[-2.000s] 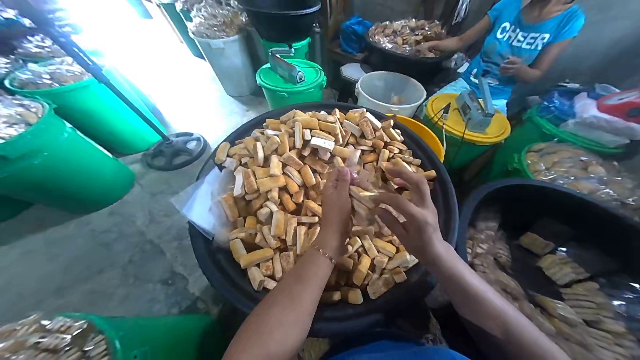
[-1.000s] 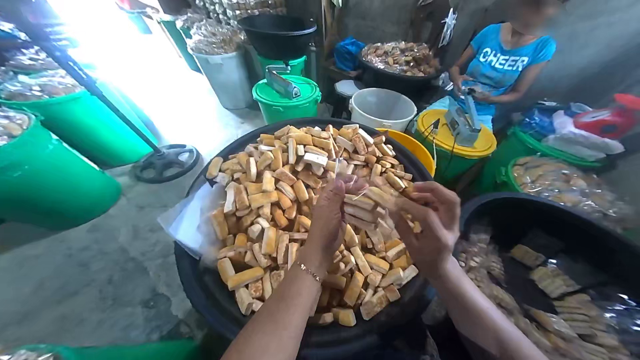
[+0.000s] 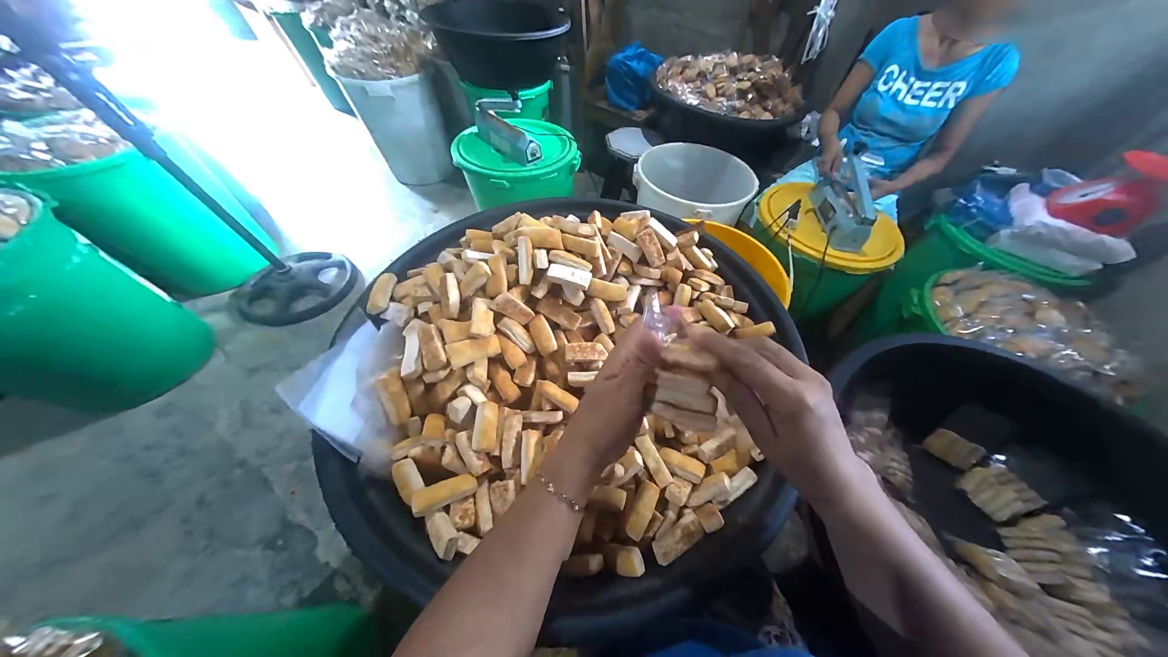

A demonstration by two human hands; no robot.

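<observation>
A round black tub (image 3: pixel 365 534) heaped with short toasted bread sticks (image 3: pixel 474 351) stands before me. Above the right half of the heap, my left hand (image 3: pixel 630 383) grips the gathered top of a clear plastic bag (image 3: pixel 684 397) with several bread sticks stacked in it. My right hand (image 3: pixel 776 392) holds the bag's other side, its fingers curled over the upper sticks. Clear plastic shows between the thumbs. A stack of clear plastic bags (image 3: pixel 333 388) lies on the tub's left rim.
At right, a second black tub (image 3: pixel 1004 365) holds filled bags. A person (image 3: pixel 922 100) sits behind a yellow-lidded bucket (image 3: pixel 785 219) bearing a sealer (image 3: pixel 849 205). Another sealer (image 3: pixel 506 137) rests on a green lid (image 3: pixel 557 151). Green buckets (image 3: pixel 82 310) and a stand's round base (image 3: pixel 297 287) are at left.
Both hands have come together around the bread sticks, which now sit in a clear bag. The seated person's hands have moved from the far tub to the sealer.
</observation>
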